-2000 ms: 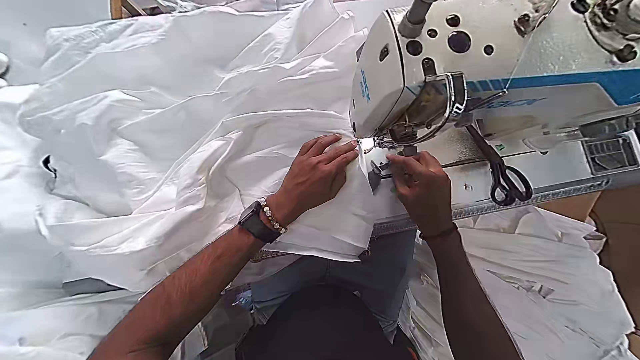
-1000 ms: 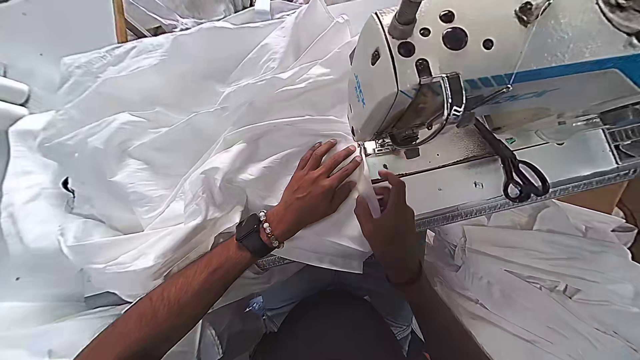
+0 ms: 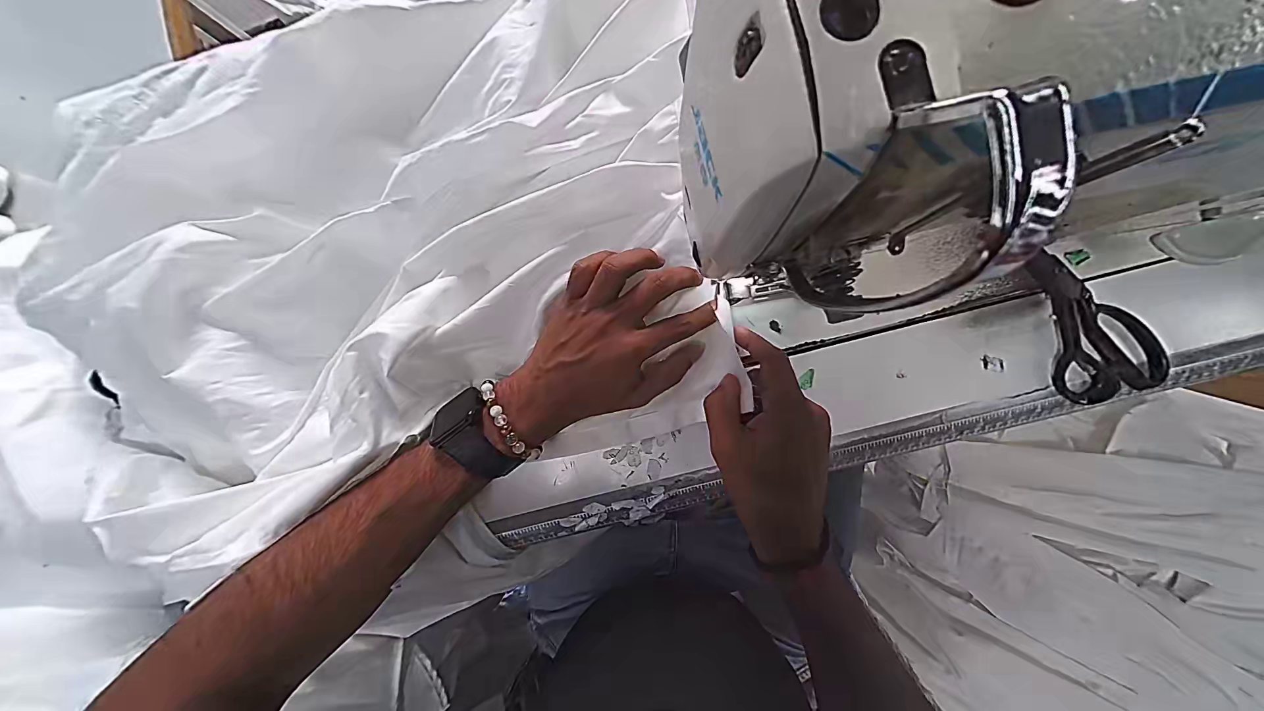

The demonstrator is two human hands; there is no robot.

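Observation:
White fabric [image 3: 326, 247] lies in folds over the left of the table, its right edge running under the presser foot [image 3: 741, 288] of a Jack sewing machine [image 3: 750, 128]. My left hand [image 3: 617, 341] rests flat on the fabric with fingers spread, just left of the foot; a black watch and a beaded bracelet are on that wrist. Just in front of the foot, my right hand [image 3: 775, 434] pinches the folded edge of the fabric between thumb and forefinger. The needle tip is too small to make out.
Black-handled scissors [image 3: 1111, 355] lie on the machine bed, right of the foot. A measuring tape [image 3: 948, 425] runs along the table's front edge, with white scraps [image 3: 632, 504] near it. More white fabric [image 3: 1066, 553] is heaped below at the right.
My right hand has moved from beside the presser foot back toward me, and now holds the fabric edge. The fabric's front corner no longer hangs over the table edge beside my hands. The view is closer.

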